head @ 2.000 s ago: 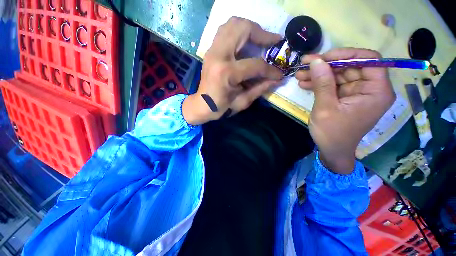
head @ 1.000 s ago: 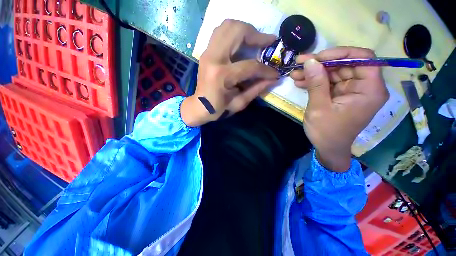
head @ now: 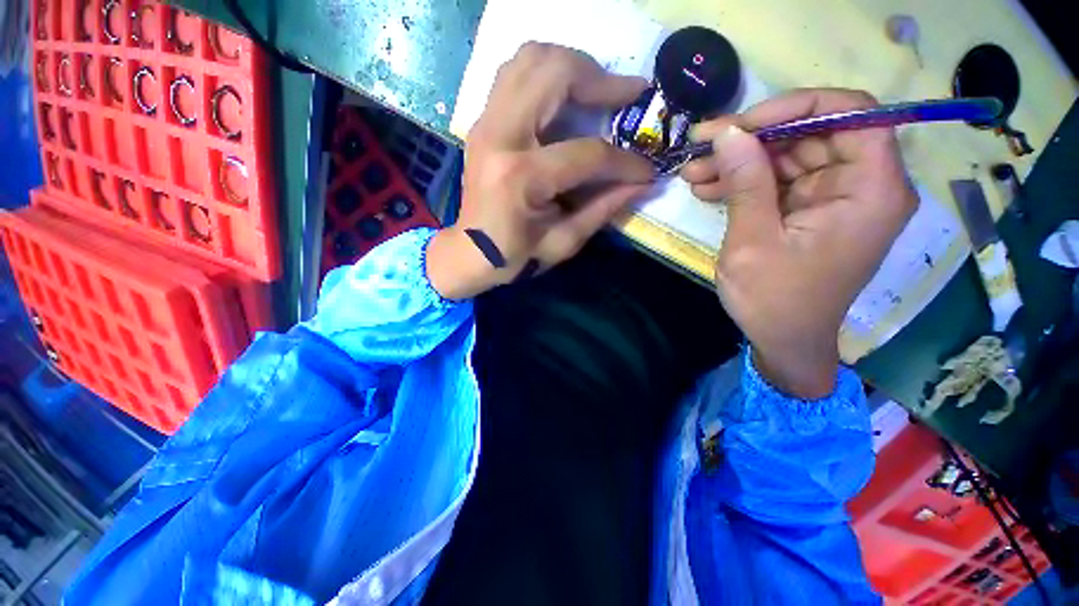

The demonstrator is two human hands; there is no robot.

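Note:
My left hand (head: pixel 538 166) holds the watch case (head: pixel 646 126) by its rim between fingers and thumb. The case is open, with silvery and yellow parts inside. A glossy black disc (head: pixel 696 73) with a small red mark lies at the upper right of the case and touches it. My right hand (head: pixel 816 207) holds purple-blue tweezers (head: pixel 870 117) like a pen. Their tips are at the lower right edge of the case, partly hidden by my fingers, and I cannot tell whether they grip anything.
A second black disc (head: pixel 987 85) lies at the cream board's far right. A flat grey blade (head: pixel 970 211) with a pale handle and a crumpled cream clump (head: pixel 977 376) lie on the right. Red trays (head: pixel 219 255) stand at left, another (head: pixel 935 515) at lower right.
The tweezers' rear end has tilted upward. The case and its black disc have shifted slightly up and left with my hands. Both hands keep their hold.

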